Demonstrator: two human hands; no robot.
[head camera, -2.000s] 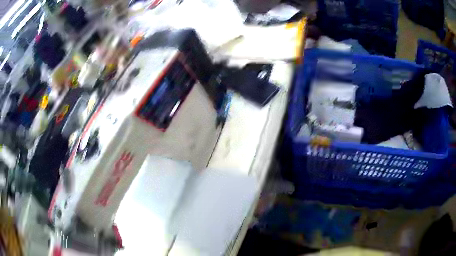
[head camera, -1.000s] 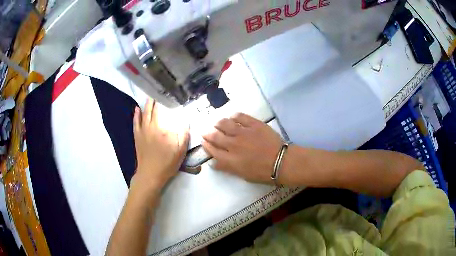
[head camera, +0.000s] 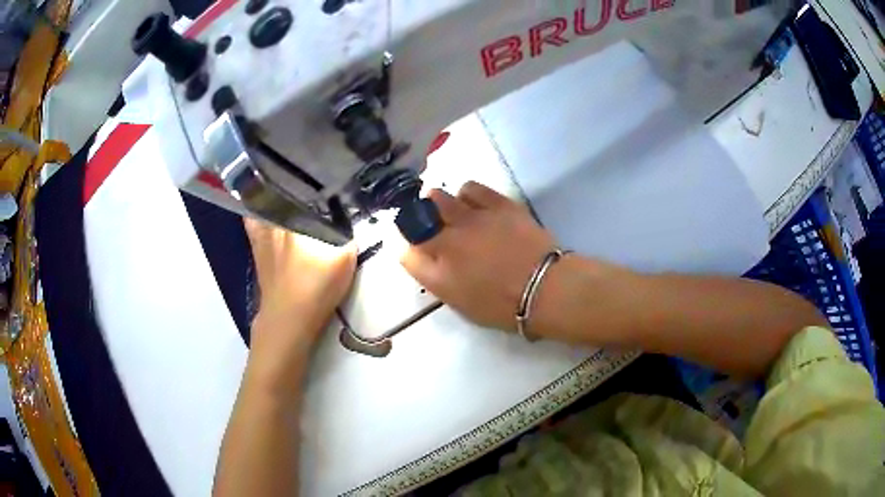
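Observation:
The white sewing machine head (head camera: 291, 116) with red BRUCE lettering hangs over the work. A black fabric panel (head camera: 223, 257) lies left of the needle area, partly under my left hand. My left hand (head camera: 296, 272) lies flat on the work just below the machine head, its fingertips hidden under the head. My right hand (head camera: 480, 252) is right of the needle area beside a black knob, fingers bent; what is under its fingertips is hidden. The needle and presser foot are hidden or lost in glare. A small dark strip shows between my hands.
Pale cut pieces (head camera: 621, 175) lie under the machine arm at the right. A dark strip (head camera: 73, 320) runs along the left side, beside orange-brown taped edging (head camera: 44, 388). A measuring tape (head camera: 505, 422) follows the front edge. A black slab (head camera: 825, 68) and blue basket (head camera: 844, 281) are at right.
The view has shifted from the basket side to the needle area, then closer to the machine head. My right hand has moved up beside the black knob. My left fingertips are now under the head.

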